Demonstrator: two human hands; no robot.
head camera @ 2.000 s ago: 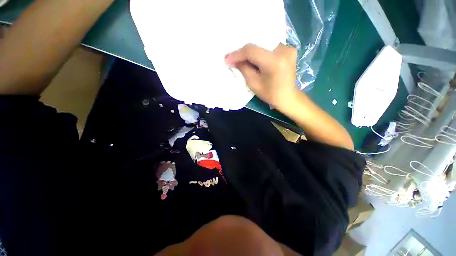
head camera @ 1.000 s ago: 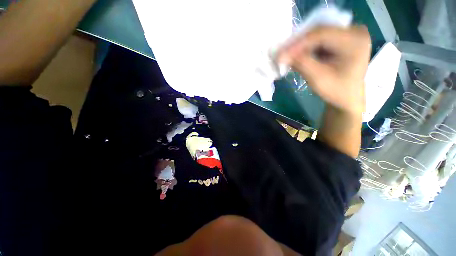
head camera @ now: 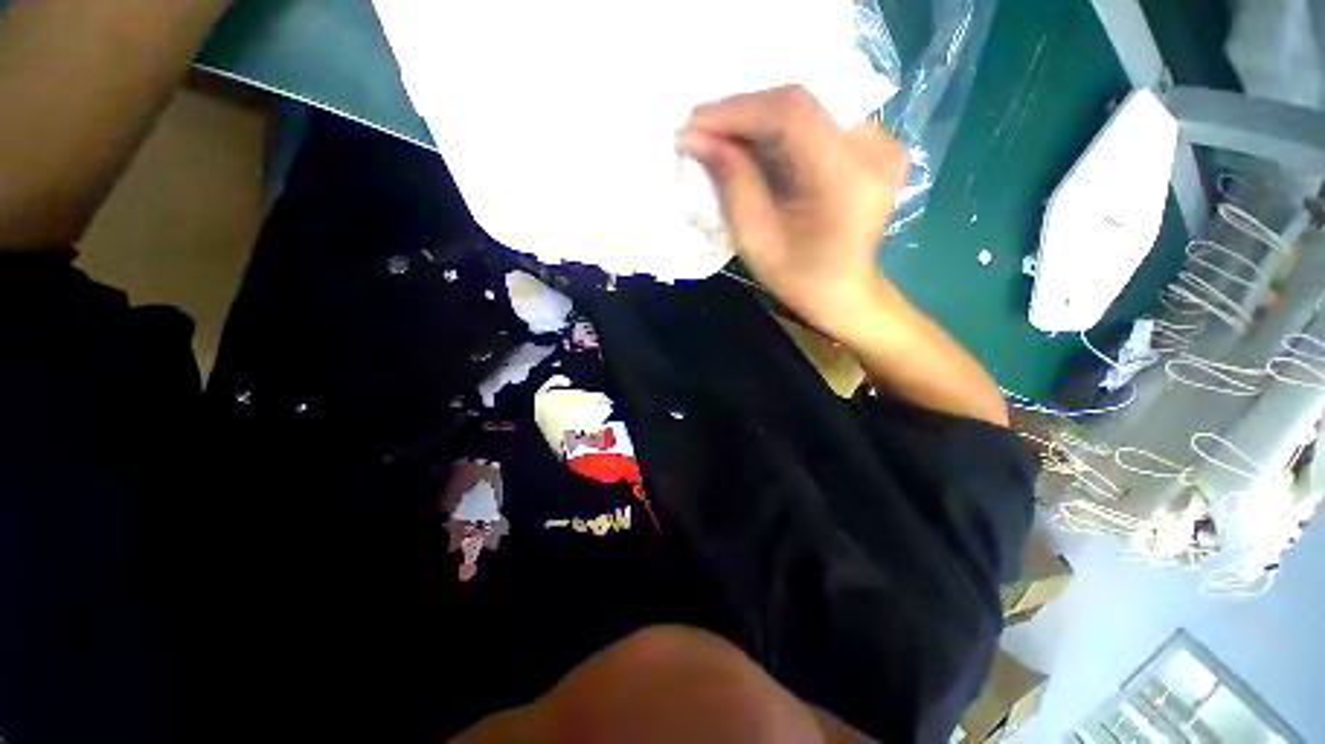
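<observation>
A large white housing [head camera: 567,131], strongly overexposed, lies on the green bench at the top centre and overhangs its near edge. My right hand [head camera: 807,189] is over the housing's right part, fingers pinched on a white wiping cloth [head camera: 702,204]. The cloth barely stands out against the housing. My left forearm enters at the top left, but my left hand is beyond the top edge of the picture. A clear plastic bag [head camera: 923,87] lies on the bench just right of the housing, partly hidden by it and my right hand.
A white cabled unit [head camera: 1107,218] lies at the right of the green bench [head camera: 1003,160], beside a pale metal rail [head camera: 1250,138]. Coiled white cables [head camera: 1213,371] hang at the far right. Brown cartons [head camera: 1007,698] stand on the floor at lower right, near a pale metal frame [head camera: 1192,698].
My right hand swung out right of the housing with the cloth, then came back over the housing's right part. The view has shifted slightly.
</observation>
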